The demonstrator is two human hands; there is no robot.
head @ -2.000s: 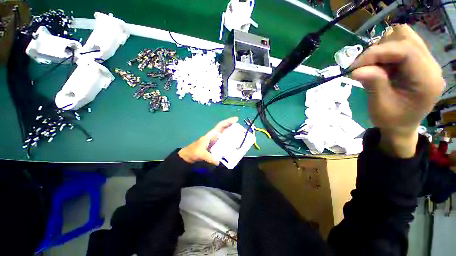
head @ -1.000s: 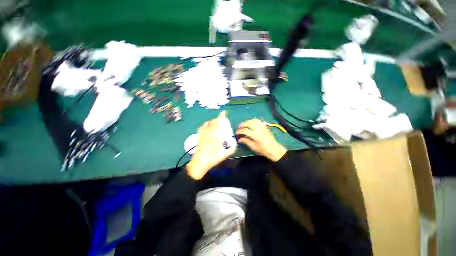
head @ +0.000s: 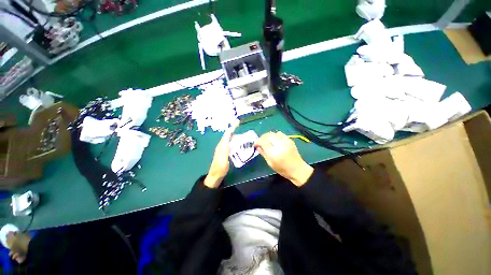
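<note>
A white plastic housing (head: pixel 243 152) is held over the bench near its front edge, its hollow face with dark parts turned up. My left hand (head: pixel 221 157) grips its left side. My right hand (head: pixel 280 153) is at its right side, fingertips together at the opening; whether they hold a small part or wire is too small to tell. The yellow handle of pliers (head: pixel 299 137) shows behind my right hand. A bundle of black cables (head: pixel 312 130) lies right of the screw feeder (head: pixel 246 80). The black electric screwdriver (head: pixel 274 43) hangs over the bench beside the feeder.
Small white pieces (head: pixel 211 109) and metal fittings (head: pixel 177 109) lie left of the feeder. Part-assembled units (head: pixel 129 150) with black leads lie farther left. Housings (head: pixel 395 102) are piled right. A carton (head: pixel 441 188) stands by my lap. Another person's hand (head: pixel 19 246) shows far left.
My right hand has come down from the raised black cables to the housing. The housing is now turned with its hollow face up. The view has tilted and shifted left.
</note>
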